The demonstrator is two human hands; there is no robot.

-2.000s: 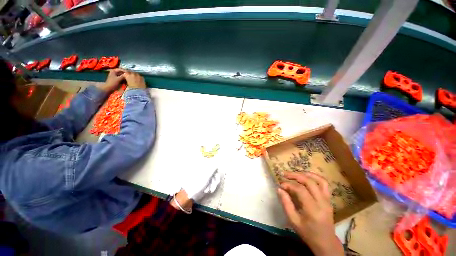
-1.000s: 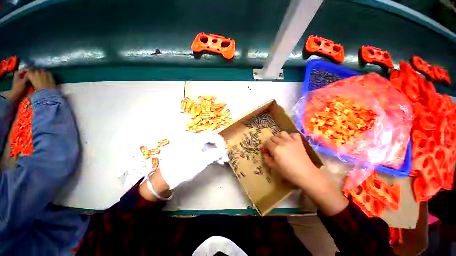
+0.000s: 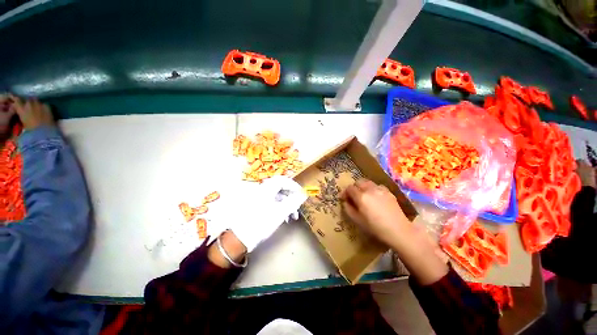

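Note:
My left hand (image 3: 271,206), in a white glove with a bracelet at the wrist, is at the left rim of the cardboard tray (image 3: 353,265). It holds a small yellow-orange plastic part (image 3: 311,190) at its fingertips. My bare right hand (image 3: 368,204) is inside the tray, fingers pinched together over the small dark metal pieces (image 3: 330,185); whether it holds one cannot be told. A pile of yellow-orange plastic parts (image 3: 267,156) lies on the white bench behind the glove. Several loose ones (image 3: 201,228) lie to its left.
A blue crate (image 3: 391,105) with a clear bag of orange parts (image 3: 435,160) stands right of the tray. Orange shells (image 3: 548,186) are heaped further right. More shells (image 3: 252,67) lie on the green belt behind a pale post (image 3: 376,52). A denim sleeve (image 3: 55,196) is at left.
The view has swung right since the first frame. My left hand has come to the tray and now shows a yellow-orange part at its fingertips. My right hand stays in the tray. The belt shells have shifted left.

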